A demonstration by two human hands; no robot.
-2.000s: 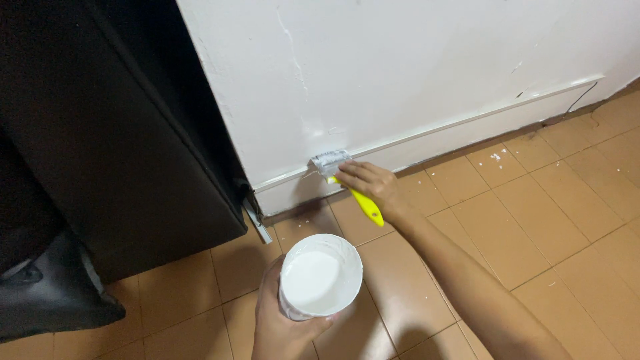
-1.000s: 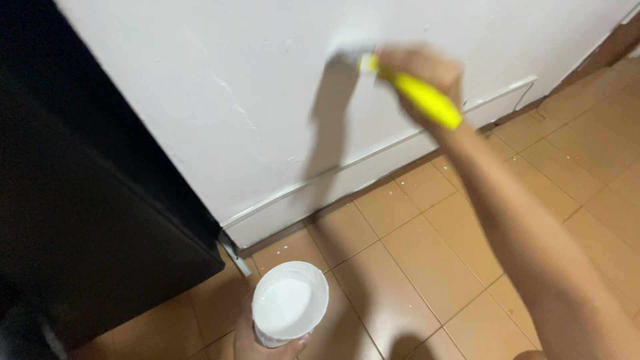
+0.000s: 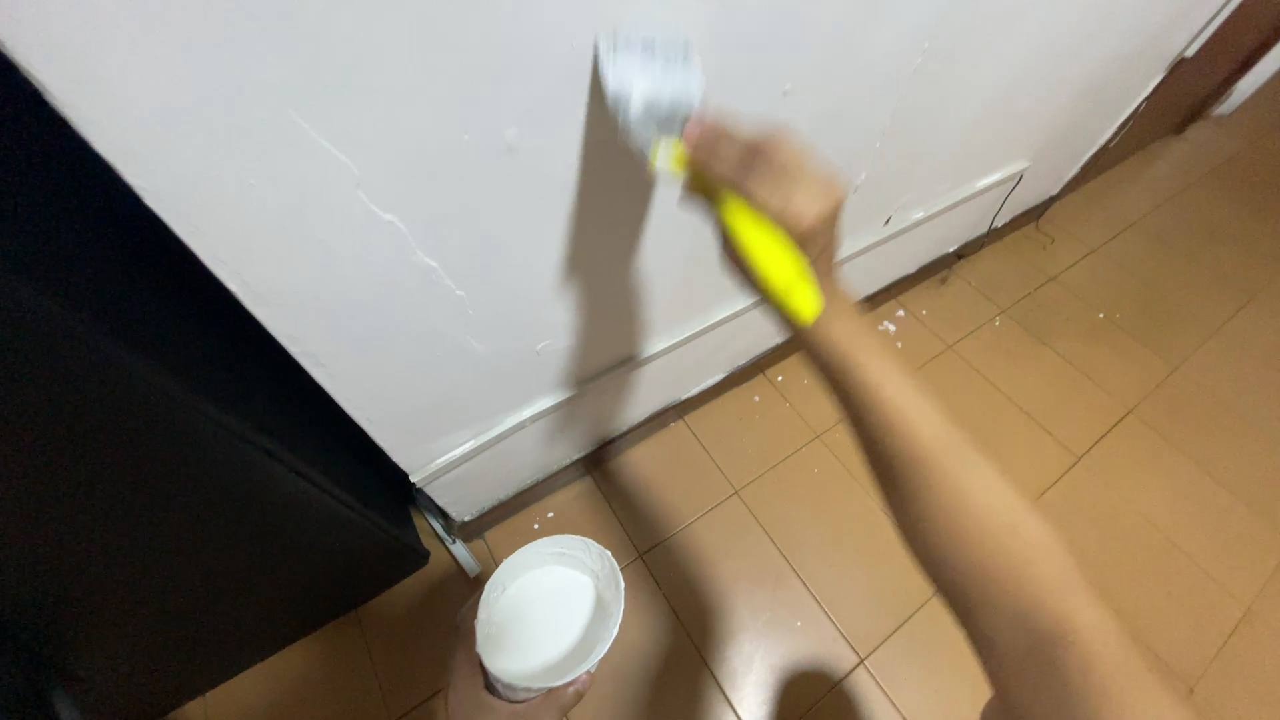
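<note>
My right hand (image 3: 775, 190) grips a paintbrush with a yellow handle (image 3: 770, 255). Its whitish bristles (image 3: 650, 80) are at the white wall (image 3: 430, 130), high in the view and blurred; whether they touch the wall is hard to tell. Low in the view, my left hand (image 3: 520, 698) holds a white tub (image 3: 612, 610) of white paint (image 3: 545, 615) from below, over the floor. A jagged raised line (image 3: 400, 225) runs down the wall left of the brush.
A large black piece of furniture (image 3: 170, 430) stands at the left, by a small metal strip (image 3: 450, 540). White trunking or moulding (image 3: 690, 345) runs along the wall's foot, with a dark wire (image 3: 1003, 215) farther right. White flecks (image 3: 890, 322) lie on the tiled floor (image 3: 780, 520).
My right hand with the brush has gone from the moulding low on the wall up to a higher part of the wall. My left hand still holds the tub. The view has shifted somewhat.
</note>
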